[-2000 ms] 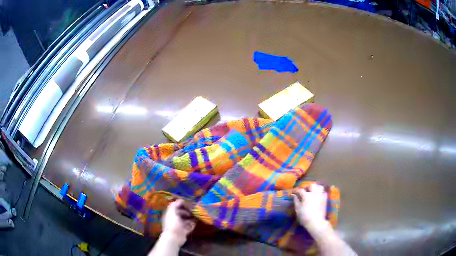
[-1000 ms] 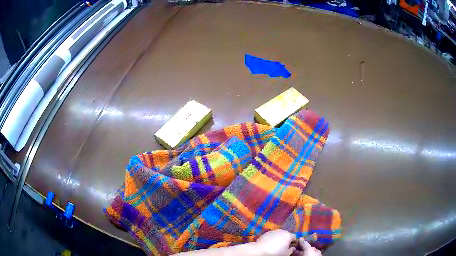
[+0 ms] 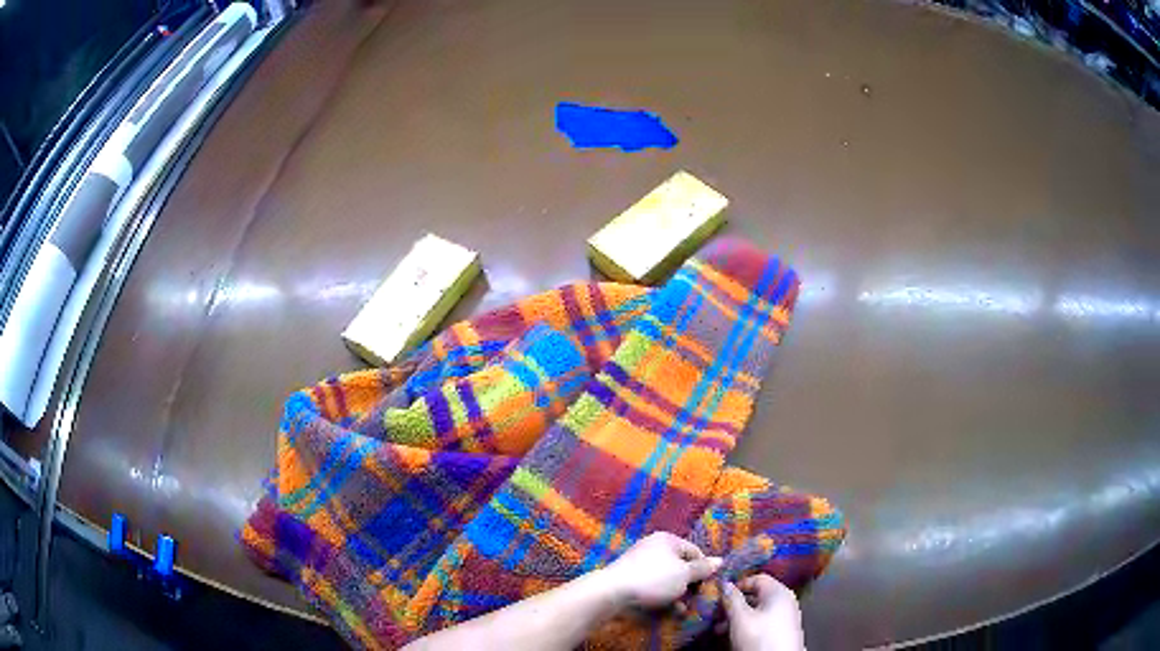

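Note:
The plaid fleecy garment [image 3: 509, 458] lies bunched on the shiny brown worktable [image 3: 954, 420], with orange, blue, purple and green checks. My left hand [image 3: 662, 572] reaches in across its lower part, the forearm lying over the cloth. My right hand [image 3: 763, 613] is just to the right, partly cut off by the bottom edge. The fingertips of both hands are close together and pinch the garment near its lower right part. The exact edge or seam between the fingers is too small to tell.
Two yellow blocks, one at left [image 3: 414, 299] and one at right [image 3: 659, 229], sit behind the garment. A blue scrap [image 3: 616, 127] lies farther back. Rolls [image 3: 76, 242] run along the left side. Blue clamps [image 3: 164, 557] grip the table edge at lower left.
My hands were apart on the garment two seconds ago; they came together at its lower right and have moved slightly up and left in view. The camera view has shifted.

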